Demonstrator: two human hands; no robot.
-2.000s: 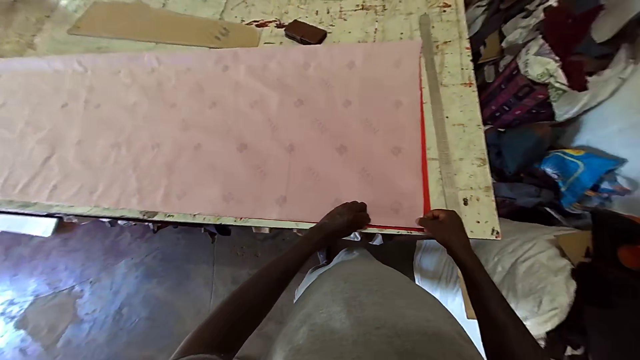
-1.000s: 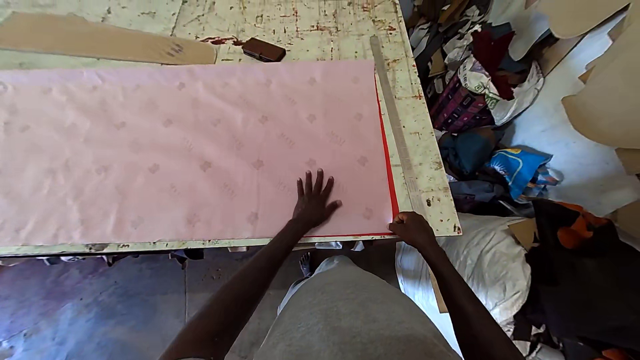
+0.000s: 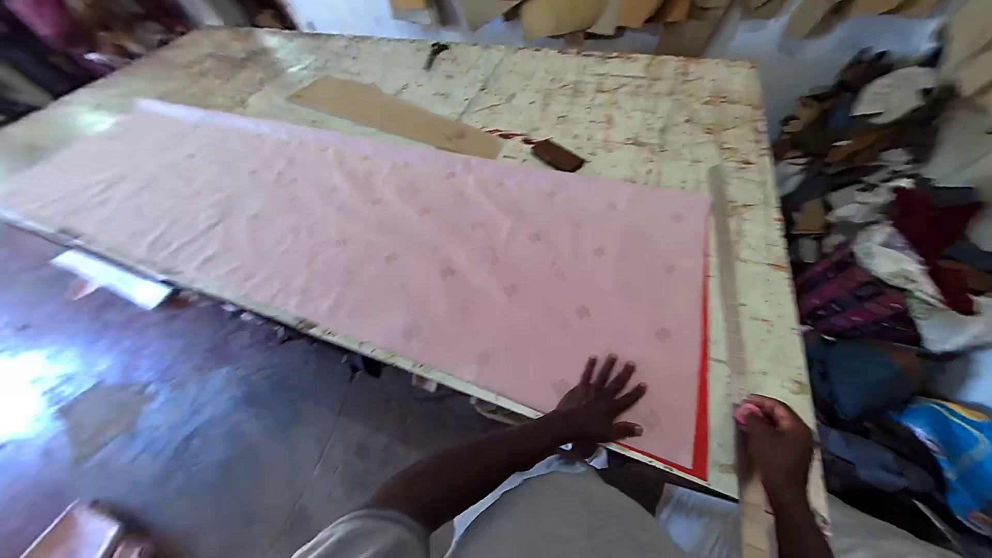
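A long pink patterned fabric (image 3: 465,256) lies along the near side of the table, with small creases in it. Red fabric (image 3: 702,387) shows beneath it at the right and near edges. My left hand (image 3: 603,401) rests flat on the pink fabric near its near right corner, fingers spread. Off the fabric, my right hand (image 3: 777,442) is closed on a small pink object (image 3: 747,413) that I cannot identify. It is over the near part of a long flat ruler-like strip (image 3: 727,271), which runs beside the fabric's right edge.
The worn table (image 3: 620,93) also bears a long cardboard piece (image 3: 395,116) and a dark brown block-like object (image 3: 557,155). Piled cloth (image 3: 860,294) and a blue plastic bag (image 3: 949,449) lie right of the table. Cardboard pieces (image 3: 562,15) stand along the far wall.
My right hand has left the fabric's corner and moved right, over the strip. My left hand, bunched at the near edge two seconds ago, lies spread on the fabric. The view has swung left.
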